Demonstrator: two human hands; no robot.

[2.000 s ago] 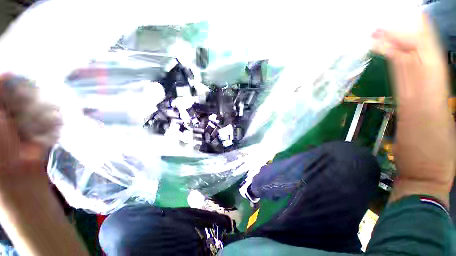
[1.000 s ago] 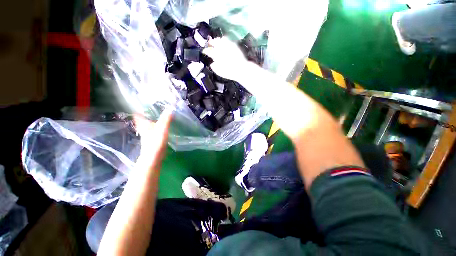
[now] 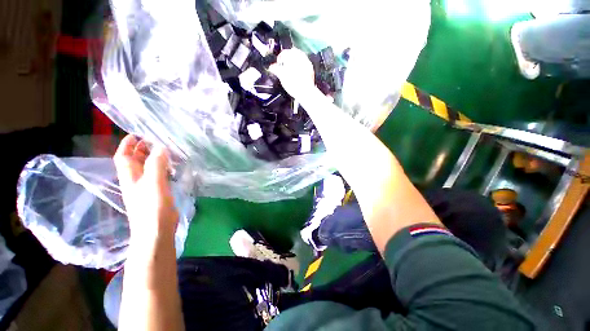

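Observation:
A large clear bag lies wide open with a heap of small black parts and a few white parts in it. My right hand reaches into the bag, its fingers down on the heap; glare hides whether it grips a part. My left hand is beside the large bag's near left rim, fingers raised and apart, with no part seen in it. A smaller clear bag is open at the left, behind and beside my left wrist; no parts can be made out in it.
A metal frame with an orange edge stands at the right. Yellow-black tape crosses the green floor. Another person's leg shows at the upper right. A red rail and a brown surface are at the left. My shoes are below the bag.
Earlier both hands were raised at the large bag's sides; then my right hand went into the heap. Since the last frame, my left hand has moved left and the large bag's left side has spread outward.

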